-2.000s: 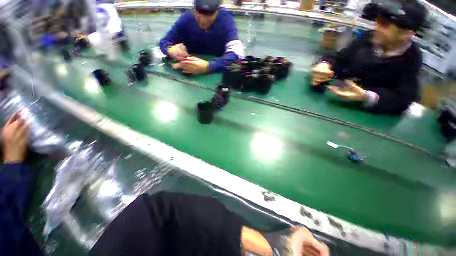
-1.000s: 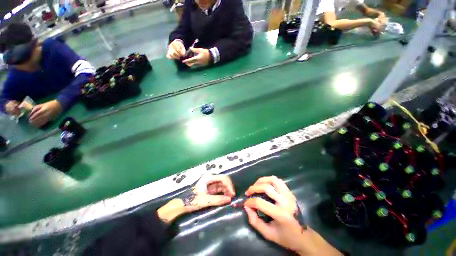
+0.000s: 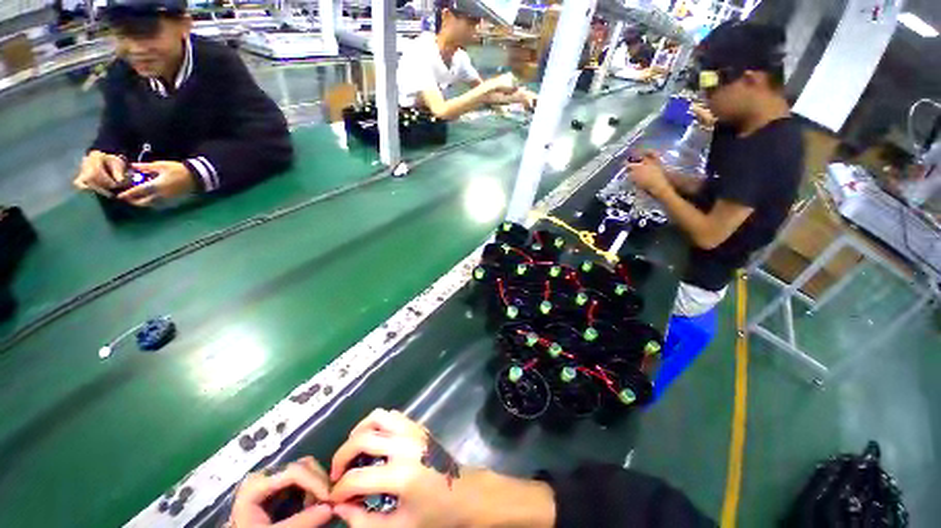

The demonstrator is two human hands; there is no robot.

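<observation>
My left hand (image 3: 281, 497) and my right hand (image 3: 397, 474) meet at the bottom edge, fingertips touching. My right fingers grip a small dark round part (image 3: 380, 502) with pale glints, mostly covered by them. My left fingers are curled and pinched against the right ones. Something dark shows inside their curl, but I cannot tell what it is. A packed cluster of black housings (image 3: 524, 394) with red wires and green dots stands on the dark worktop (image 3: 439, 387), to the right of my hands.
The green belt (image 3: 341, 258) runs beyond the white rail (image 3: 341, 369), which bears small dark discs (image 3: 253, 438). A round part with a pale tail (image 3: 155, 332) lies on the belt. A yellow cord (image 3: 583, 237) and white post (image 3: 547, 124) stand behind the housings. Workers sit opposite and at right.
The view has swung right, so the housing cluster and tailed part appear further left. My hands, apart before, now touch at the fingertips.
</observation>
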